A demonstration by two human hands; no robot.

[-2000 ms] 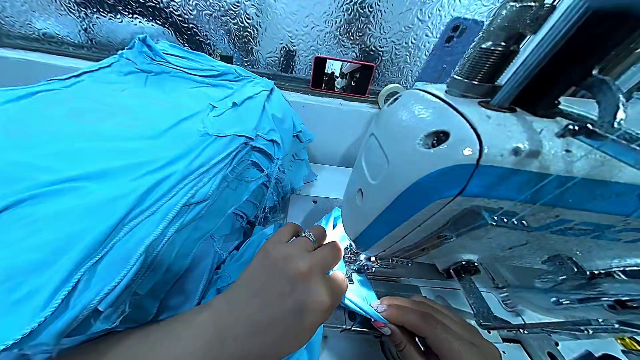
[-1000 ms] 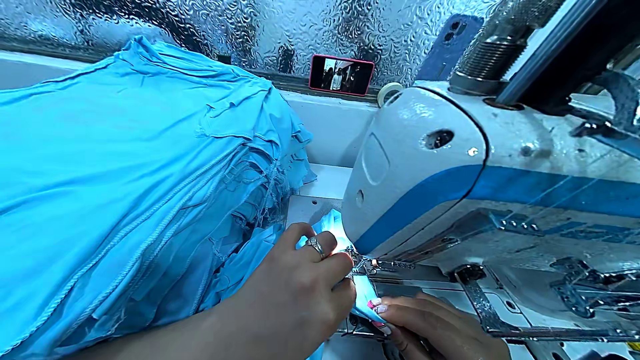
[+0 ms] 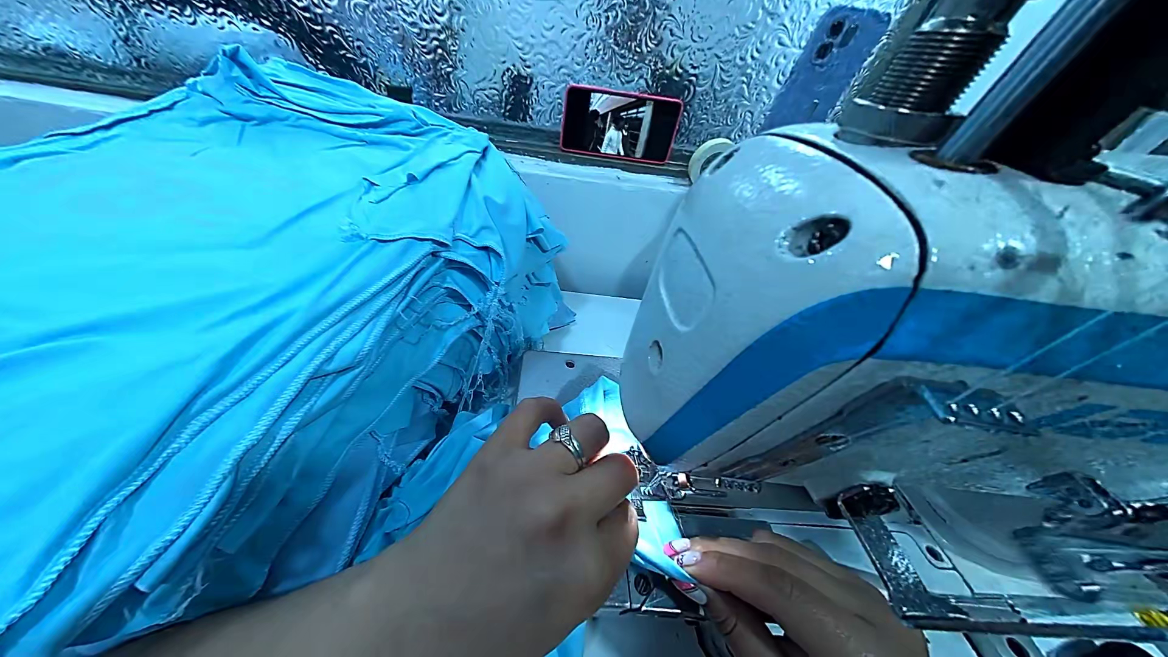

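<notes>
A light-blue fabric strip [image 3: 659,534] runs under the presser foot [image 3: 650,479] of a white and blue industrial sewing machine [image 3: 785,301], lit by its lamp. My left hand [image 3: 547,511], with a ring on one finger, is bent over the fabric just left of the foot; its fingertips are hidden, so its hold cannot be told. Nearer to me, my right hand [image 3: 776,584] pinches the folded edge of the strip between thumb and fingers with painted nails.
A tall pile of light-blue garments [image 3: 228,274] with corded seams and loose threads fills the left side. Behind stand a phone in a red case [image 3: 620,125], a roll of tape [image 3: 710,159] and a blue phone [image 3: 826,64] against textured glass. Metal guides [image 3: 903,557] lie at right.
Both hands stay close to the presser foot, with small shifts of the left hand's fingers. The garment pile looks the same.
</notes>
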